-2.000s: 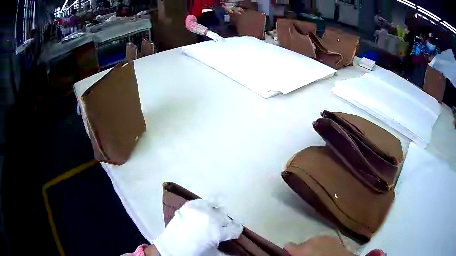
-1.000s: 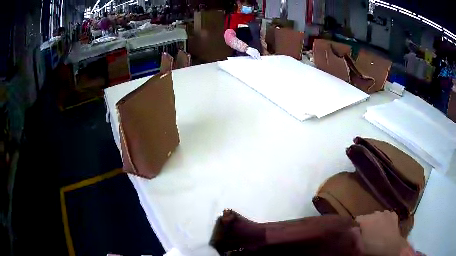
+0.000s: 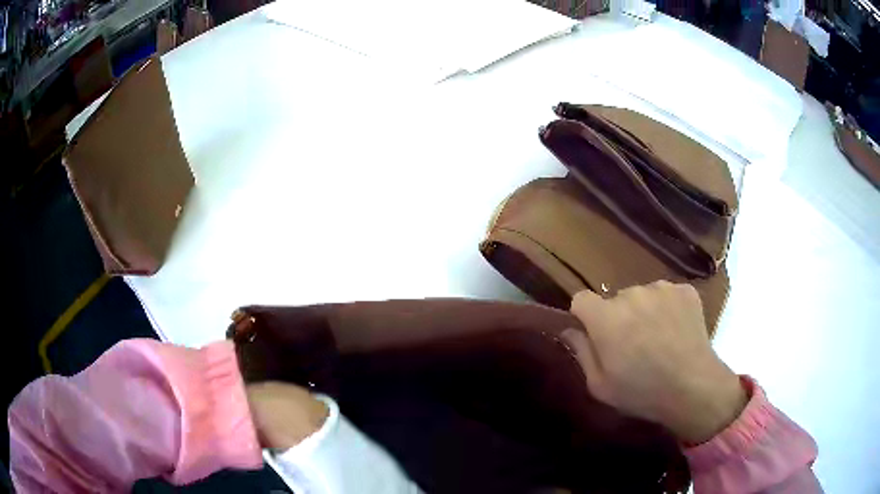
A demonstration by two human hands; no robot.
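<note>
A brown handbag body [image 3: 434, 323] lies at the table's front edge with its wide mouth open towards me, showing a dark red-brown lining. My left hand [image 3: 352, 458], in a white glove, reaches into the mouth; its fingers are hidden in the dark inside. My bare right hand [image 3: 642, 343] grips the bag's upper rim at the right, fingers folded over the edge. No paper shows inside the bag.
Unstuffed brown bags [image 3: 637, 193] lie stacked just beyond my right hand. A stuffed bag [image 3: 130, 174] stands upright at the table's left edge. White paper stacks [image 3: 425, 34] lie at the far side of the white table [image 3: 318, 193].
The bag has turned from a narrow, closed shape to wide open towards me. My gloved left hand has come back into view and gone inside. The view has tilted down.
</note>
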